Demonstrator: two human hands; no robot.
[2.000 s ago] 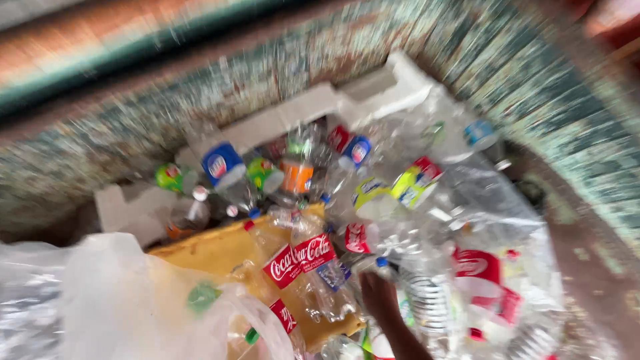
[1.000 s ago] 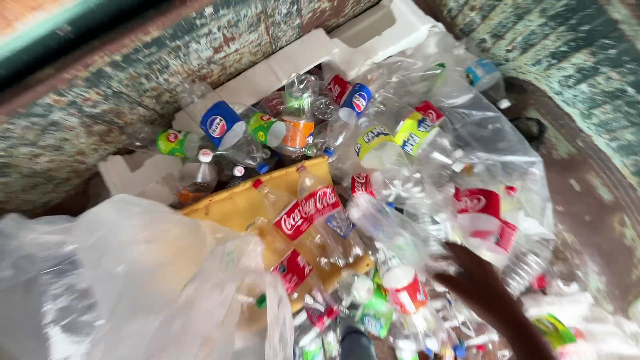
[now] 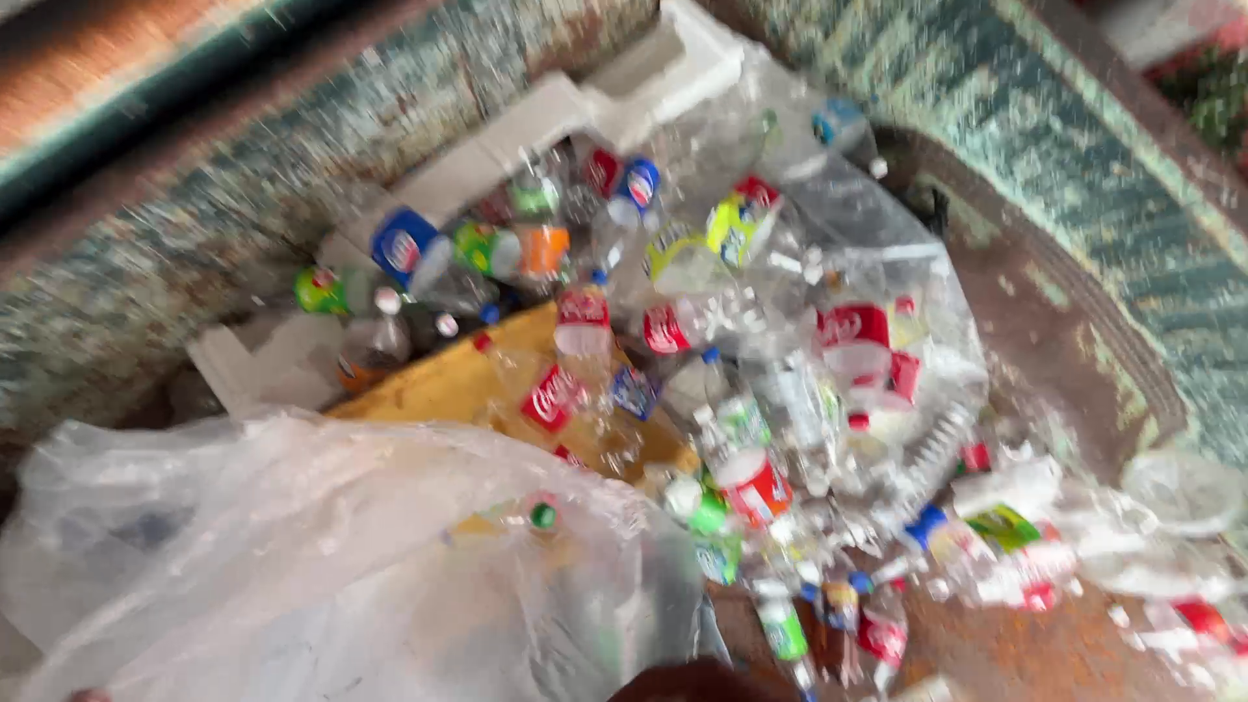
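Observation:
A large translucent plastic bag fills the lower left, with a green bottle cap showing at it. At the bag's lower right edge, only a dark, blurred part of my right hand shows; its fingers and any hold are hidden. A fingertip of what looks like my left hand is just visible at the bag's lower left edge. Beyond the bag lie many empty plastic bottles, among them a Coca-Cola bottle, a blue-labelled Pepsi bottle and a bottle with a red and white label.
Weathered green metal walls enclose the heap at the back and right. A yellow panel and white foam pieces lie among the bottles. A clear plastic sheet spreads at the right. Small bottles lie on the rusty floor.
My right hand, earlier over the bottles at the lower right, is now at the bottom edge by the bag. The translucent bag now covers more of the lower view.

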